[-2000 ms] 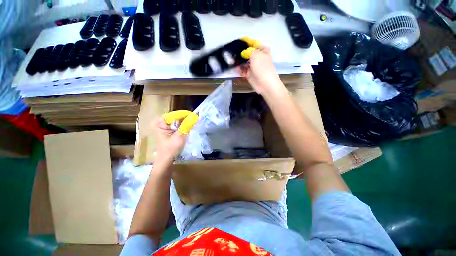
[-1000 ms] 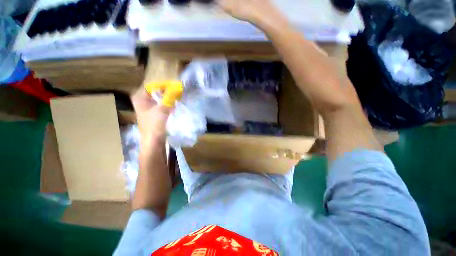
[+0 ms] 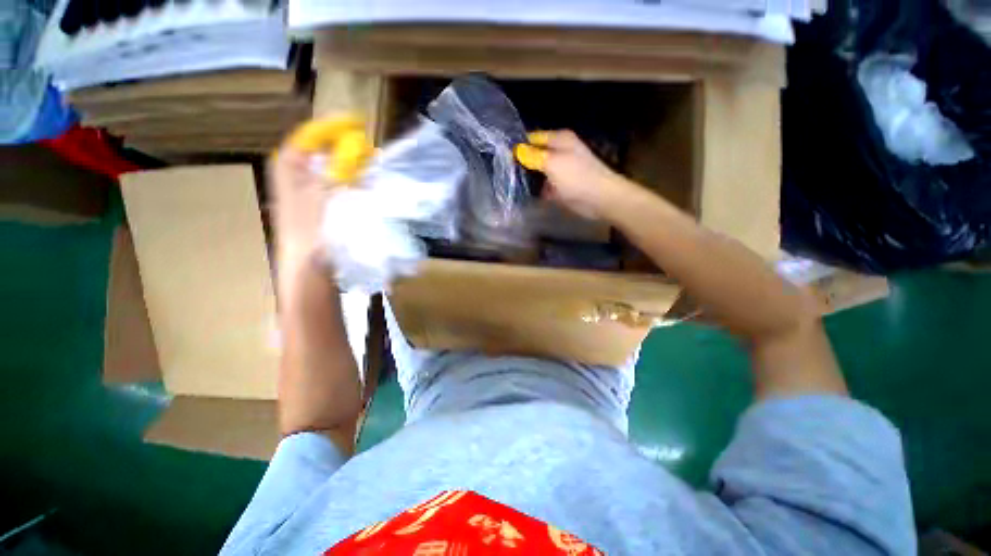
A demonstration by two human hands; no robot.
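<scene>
My right hand (image 3: 576,177), with yellow finger cots, grips a bagged black housing (image 3: 478,119) over the open carton (image 3: 522,310). The housing is tilted and its clear wrap is crinkled. My left hand (image 3: 310,179), blurred and also with yellow finger cots, holds bunched whitish poly bags (image 3: 386,217) at the carton's left side, close to the bagged housing. The carton is dark inside, and some dark shiny parts show at its bottom near the front wall. The bags and my right hand hide part of the inside.
A white-topped cardboard stack (image 3: 543,15) stands behind the carton. Another stack (image 3: 196,103) at the left bears black housings. A smaller open box (image 3: 207,277) with a raised flap is on the green floor at left. A black bin liner (image 3: 848,185) is at right.
My right hand has come back from the white sheets, without the bare housing, and now grips a bagged one. My left hand still holds the empty bags. The view has tilted down.
</scene>
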